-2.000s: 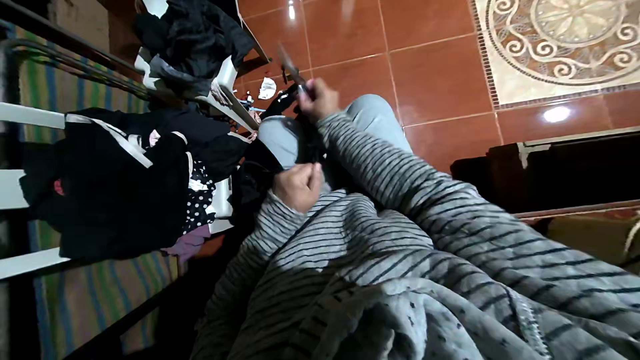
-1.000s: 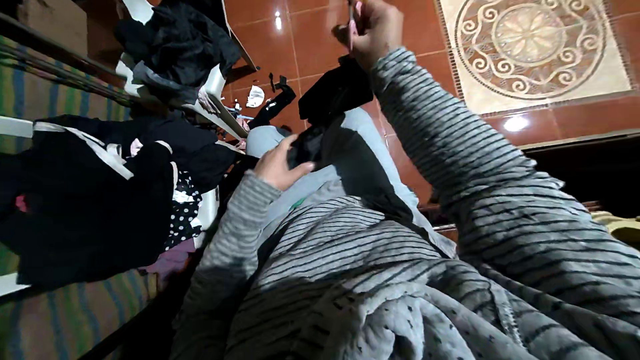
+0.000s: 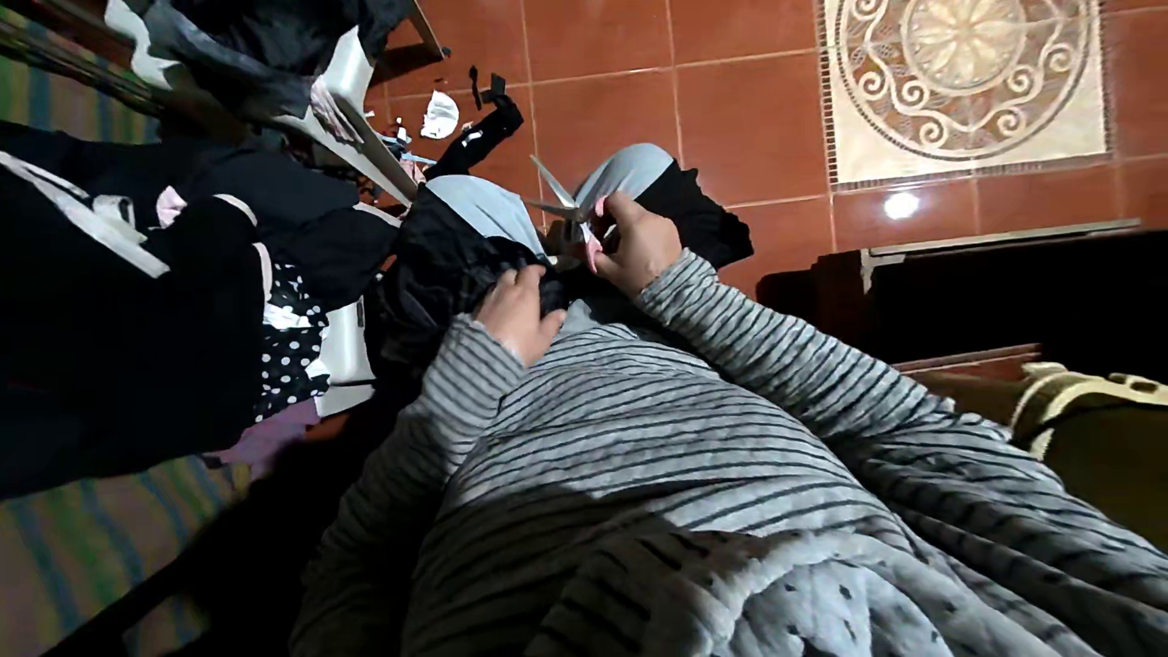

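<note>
My right hand (image 3: 639, 245) holds a pair of scissors (image 3: 577, 212) by pink handles over my lap, with the blades spread apart and pointing up and to the left. My left hand (image 3: 522, 318) rests on black fabric (image 3: 429, 265) that lies over my thigh; whether its fingers pinch the cloth is hard to tell. More black fabric (image 3: 698, 219) drapes over my other knee, to the right of the scissors.
Dark clothes (image 3: 119, 338) and a polka-dot cloth (image 3: 290, 342) are heaped on a white plastic chair (image 3: 347, 347) at the left. Black and white scraps (image 3: 441, 115) lie on the red tile floor (image 3: 602, 119). A patterned tile panel (image 3: 967, 82) is at the upper right.
My right hand with the scissors was raised farther up one second ago and is now lower, over my lap. The scissor blades now stand apart. Black fabric now hangs over the right knee.
</note>
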